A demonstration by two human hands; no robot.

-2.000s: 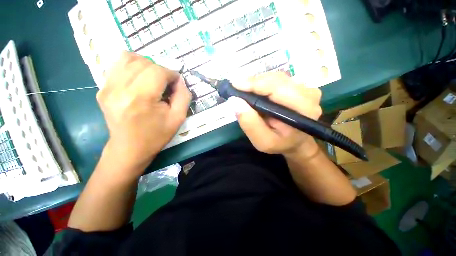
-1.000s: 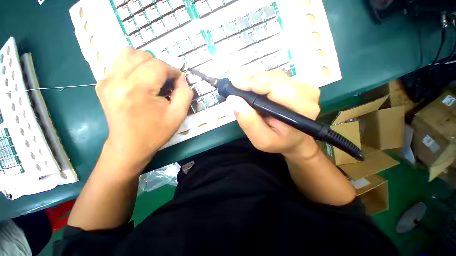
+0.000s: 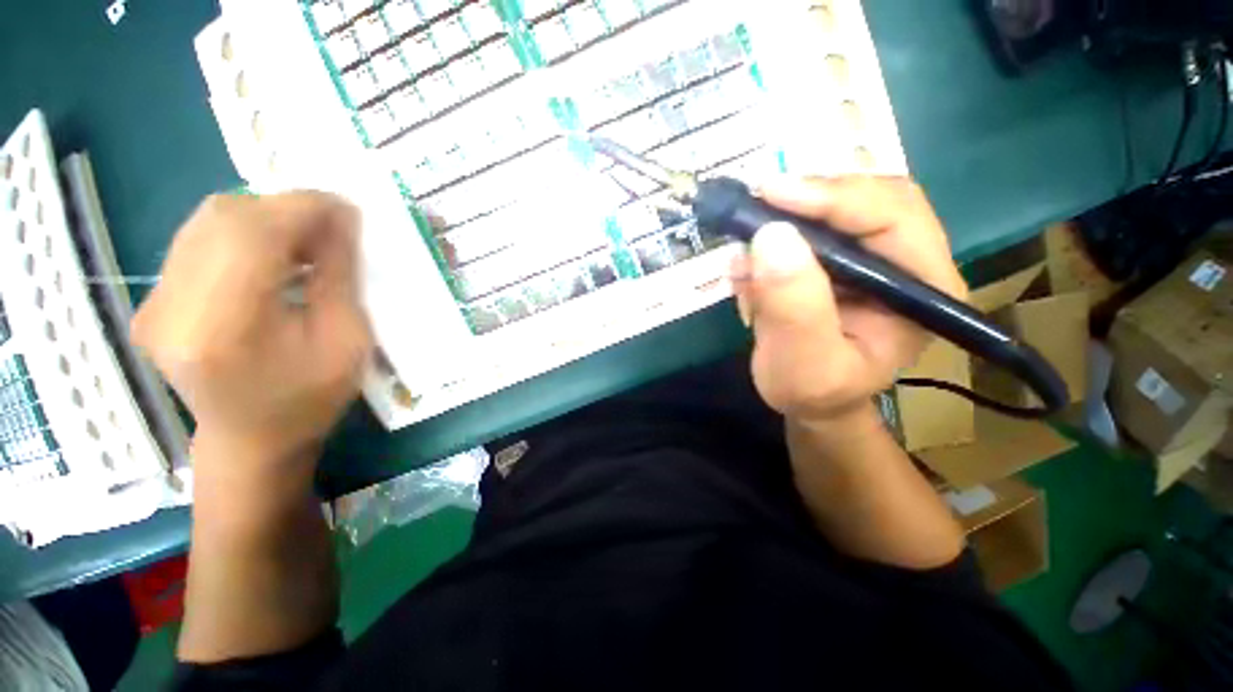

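Observation:
My right hand [image 3: 845, 291] holds the black soldering iron [image 3: 879, 270], its thin tip pointing left over the middle of the PCB panel [image 3: 541, 270]. Whether the tip touches the boards cannot be told. The green panel strips lie in the white carrier tray [image 3: 521, 345], which has round holes along its edges. My left hand [image 3: 257, 318] is blurred, at the tray's left edge, with fingers curled together. The thin solder wire [image 3: 122, 280] runs from the left to this hand; its end at the fingers is blurred.
A second pile of white trays [image 3: 68, 311] with green panels stands at far left. Black equipment [image 3: 1149, 27] and cables are at the upper right. Open cardboard boxes [image 3: 1001, 392] stand on the green floor at right. A clear plastic bag [image 3: 413, 498] is below the bench edge.
My left hand has moved left, away from the iron's tip, uncovering the panel's lower left part. My right hand and the iron have moved right and slightly up.

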